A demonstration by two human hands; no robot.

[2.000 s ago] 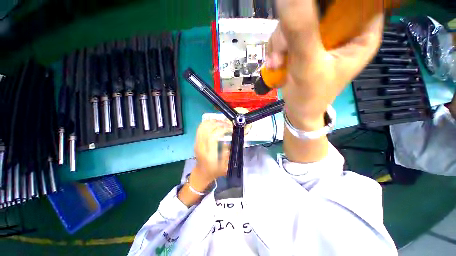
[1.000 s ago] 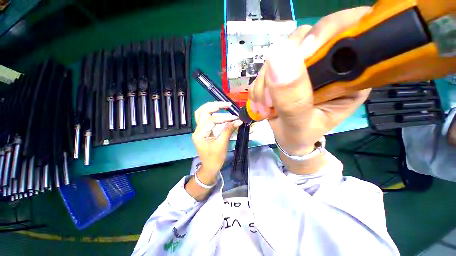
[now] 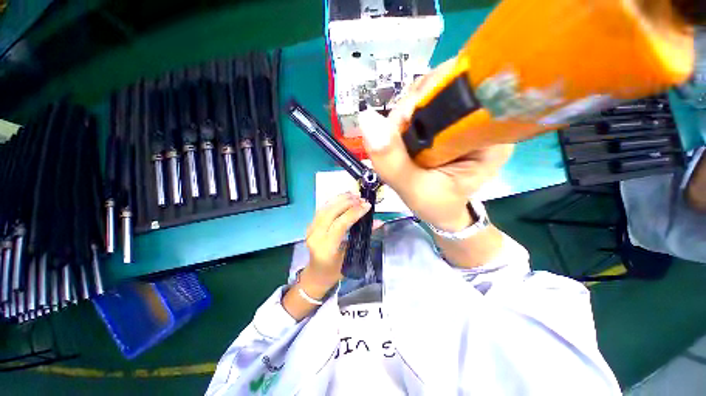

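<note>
A black tripod assembly (image 3: 329,145) is spread open over the white jig plate (image 3: 328,184), its round hub with a silvery dot uncovered. One leg points up-left and one toward my body; the third is hidden behind my right hand. My left hand (image 3: 330,232) grips the leg nearest my body, just below the hub. My right hand (image 3: 437,174) is shut on the orange electric screwdriver (image 3: 542,77), large and close to the camera. The driver's nose is hidden by my fingers. The screw feeder (image 3: 379,58) stands behind the hub, partly covered by my right hand.
A foam tray (image 3: 224,207) holds spaced tripods at left. Stacked tripods (image 3: 54,209) lie at the far left, with a blue basket (image 3: 147,309) below the bench. A black tray (image 3: 611,166) is at right, beside another person's sleeve (image 3: 658,224). The feeder has a red base (image 3: 352,145).
The screwdriver went down to the hub, then lifted off it toward the feeder side. My left hand moved from the hub area down onto the near leg.
</note>
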